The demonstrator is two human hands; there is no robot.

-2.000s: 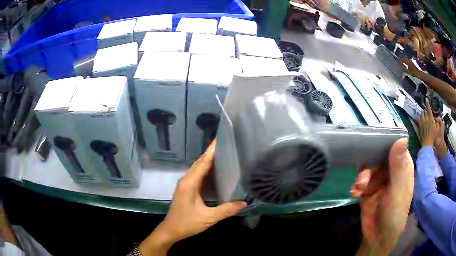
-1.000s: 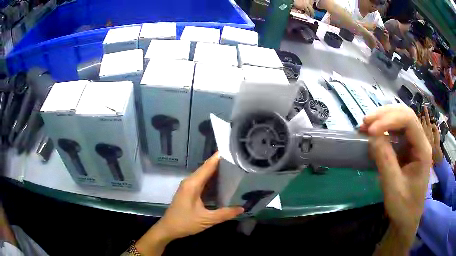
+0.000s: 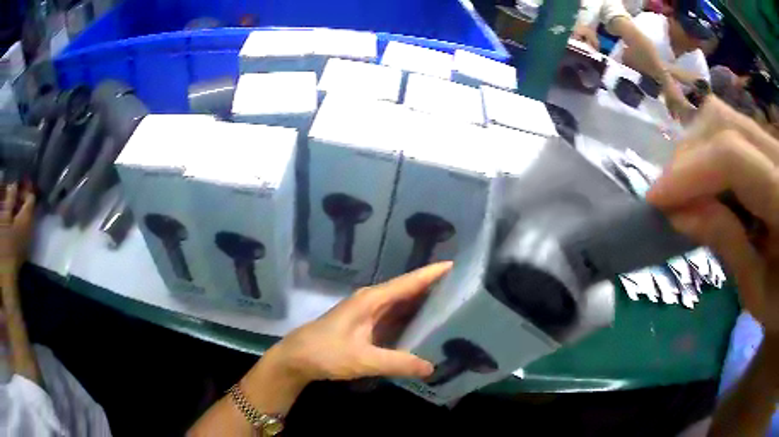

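My left hand [image 3: 367,329] grips an open retail carton [image 3: 487,337] at the bench's front edge. The carton is tilted, with its open end up to the right and a dark fan picture on its side. My right hand [image 3: 726,183] holds a grey handheld fan [image 3: 589,226] by its handle end. The fan's head is at the carton's open end, partly inside it or against it; blur hides exactly how deep. A light flap shows beside the head. The fan is motion-blurred.
Packed cartons [image 3: 354,183] stand in close rows behind my left hand. A blue crate [image 3: 162,64] is behind them. Loose grey fans [image 3: 81,154] lie at the left. Flat cartons [image 3: 675,277] lie at the right, past a green post [image 3: 547,43]. Other people's hands show at both sides.
The fan head has turned downward and moved to the carton's open end. My right hand has risen and moved right. The carton is tilted more. The view has shifted, so the packed cartons appear further right.
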